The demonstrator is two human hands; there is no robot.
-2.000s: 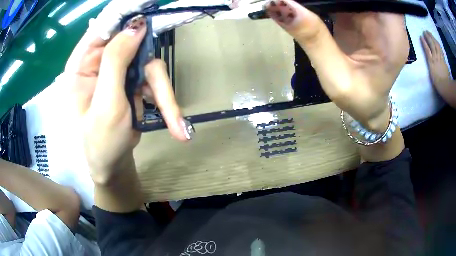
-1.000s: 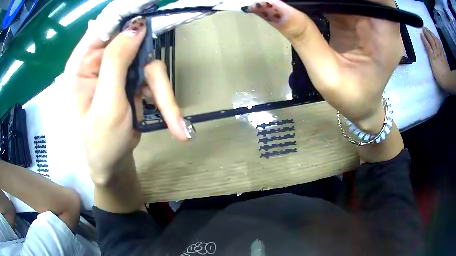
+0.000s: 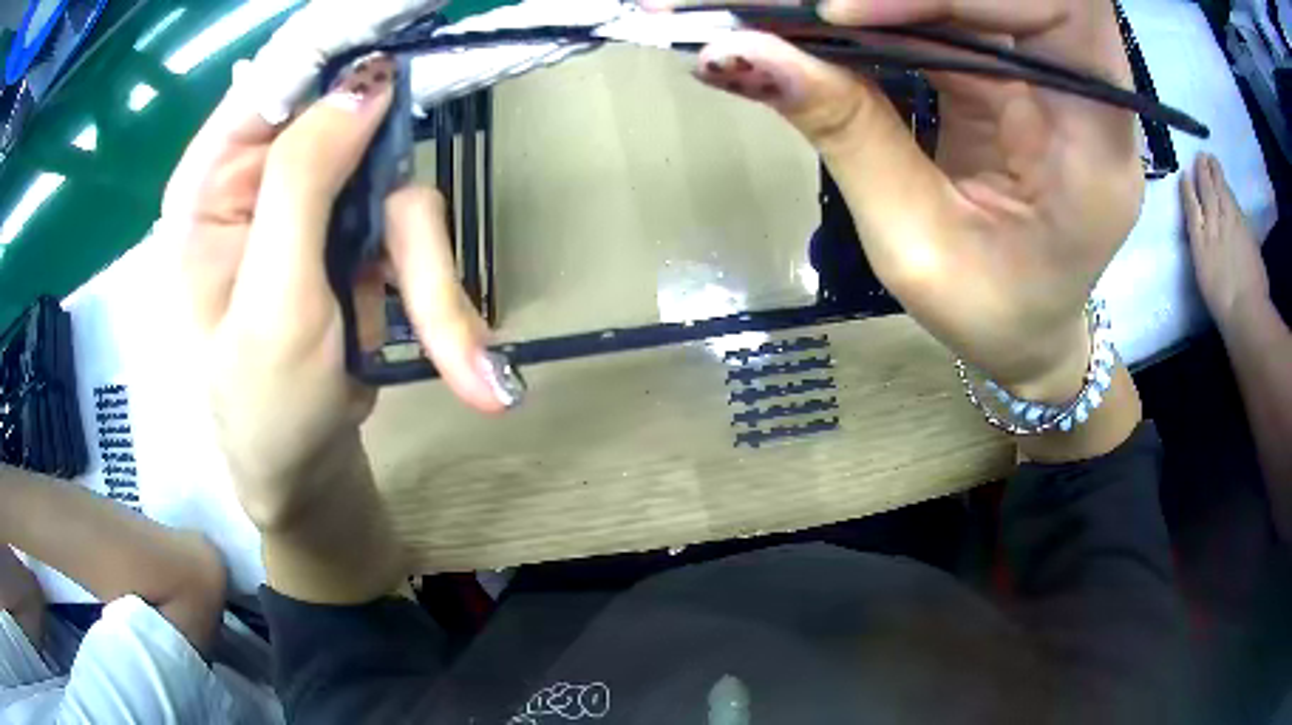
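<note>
A black phone frame [image 3: 638, 340] is held up over the brown cardboard. My left hand [image 3: 291, 283] grips its left end, thumb on the solid panel, one finger through the opening; white covering shows on the fingers behind. My right hand [image 3: 978, 213] holds black tweezers [image 3: 1049, 88] near the frame's far rail. The pale tips point left and touch or nearly touch that rail; contact is unclear. Several short dark notched strips [image 3: 782, 392] lie in parallel rows on a shiny clear sheet on the cardboard, below the near rail.
Brown cardboard [image 3: 567, 496] lies under the work. Other black frames [image 3: 475, 213] show through the opening, and more lie at right [image 3: 1151, 99]. At far left are a stack of black parts [image 3: 46, 390], a column of strips [image 3: 114, 439] and another person's arm. Another person's hand [image 3: 1221, 241] rests at right.
The frame and my left hand have shifted slightly left. The tweezers have tilted, handle ends lower, and their two arms now show apart. The person's hand at right has moved lower.
</note>
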